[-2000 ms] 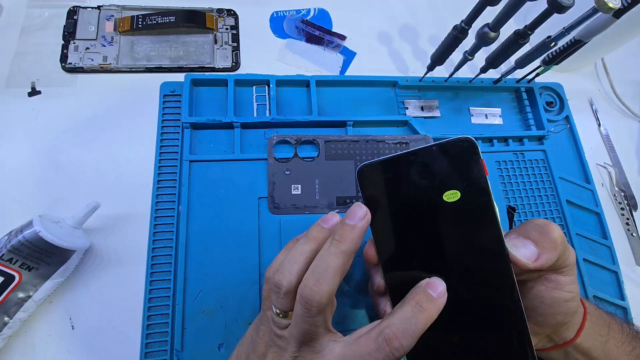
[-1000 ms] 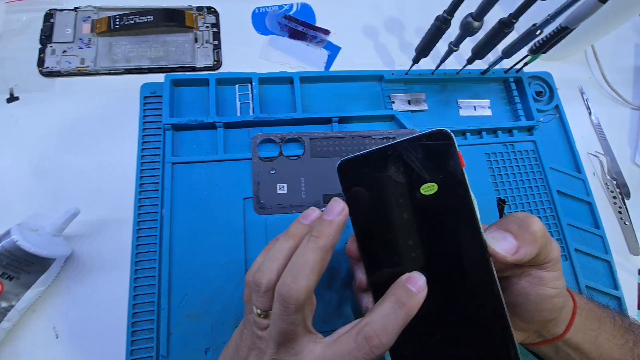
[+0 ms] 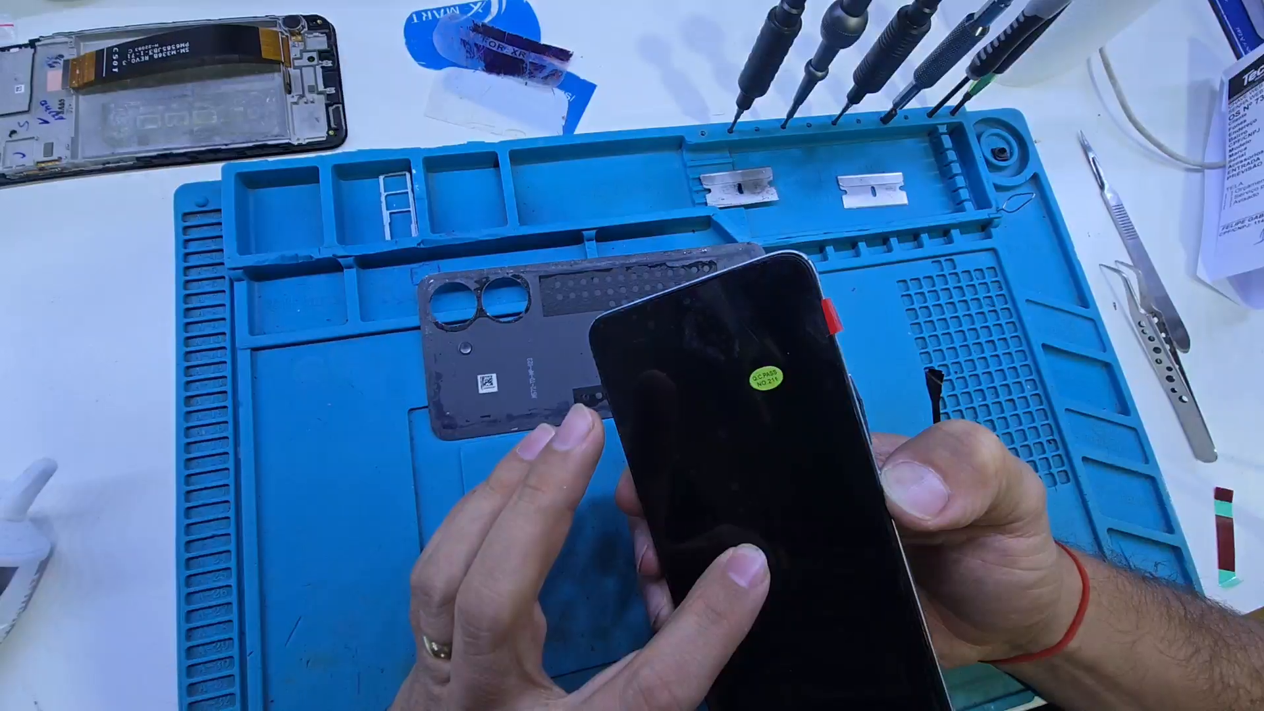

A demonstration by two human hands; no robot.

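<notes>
A smartphone (image 3: 731, 444) with a dark screen, a green round sticker and a red tab at its edge is tilted over the mat. My right hand (image 3: 973, 533) grips it, thumb on the right edge and fingertips showing at the left edge. My left hand (image 3: 553, 583), with a ring, has its thumb over the lower screen; its other fingers are apart, left of the phone. Whether that thumb presses on the glass is hard to tell. Behind lies a dark phone back cover (image 3: 513, 346) with two camera holes, partly hidden by the phone.
The blue silicone repair mat (image 3: 326, 474) holds razor blades (image 3: 873, 191) and a SIM tray (image 3: 398, 205). Screwdrivers (image 3: 770, 54) stand along its far edge. An opened phone frame (image 3: 178, 99) lies far left, tweezers (image 3: 1160, 355) and a scalpel handle (image 3: 1136, 237) right, a glue tube (image 3: 22, 543) left.
</notes>
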